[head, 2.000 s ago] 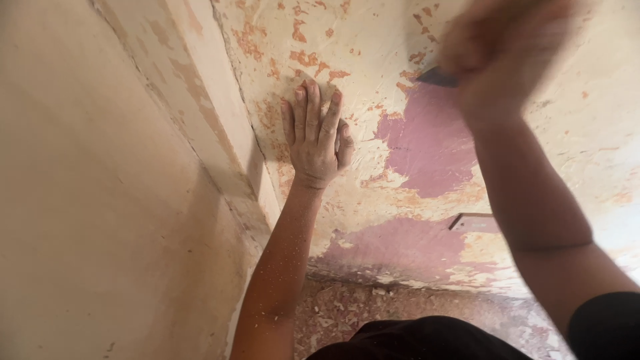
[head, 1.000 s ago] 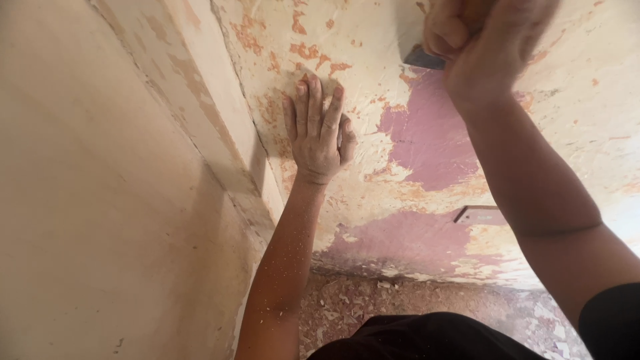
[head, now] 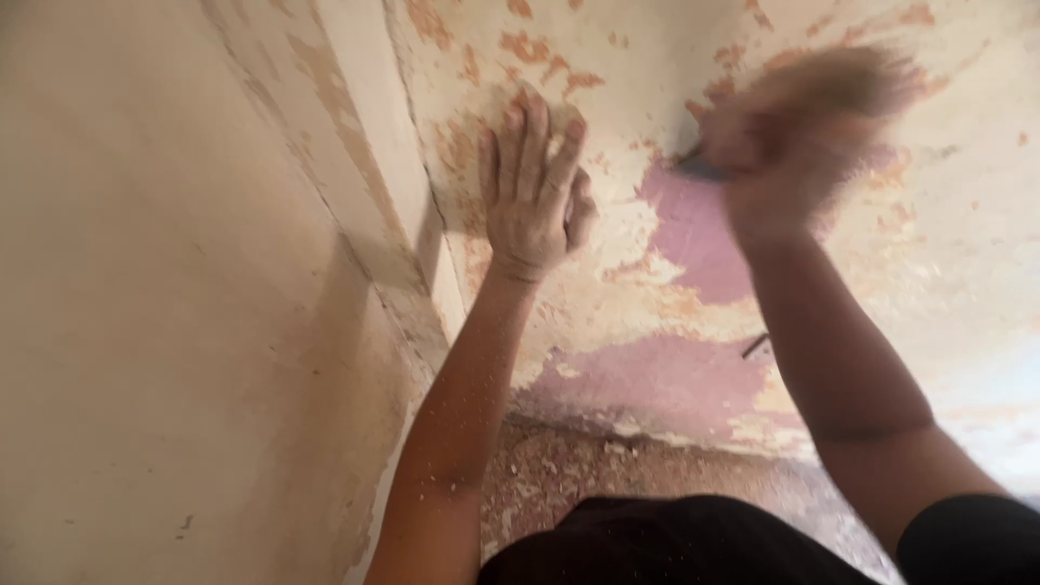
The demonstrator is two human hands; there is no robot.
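My left hand (head: 536,191) lies flat on the wall (head: 601,309) with its fingers spread, close to the corner, and holds nothing. To its right, my right hand (head: 788,146) is blurred by motion and closed around a scraper, whose dark blade (head: 705,166) meets the wall at the top of a bared purple patch (head: 703,244). The scraper's handle is mostly hidden in the blur. Cream paint with orange-brown spots surrounds the patch. A second purple area (head: 650,382) spreads lower down the wall.
At left a cream side wall (head: 162,325) meets a boxed vertical ledge (head: 366,146) with a cracked joint. Beside my right forearm a small rectangular fixture (head: 756,345) is partly hidden. Paint flakes cover the floor (head: 552,471) below.
My right hand has moved down from where it was a second ago, with the scraper still in it. My left hand stays pressed on the same part of the wall.
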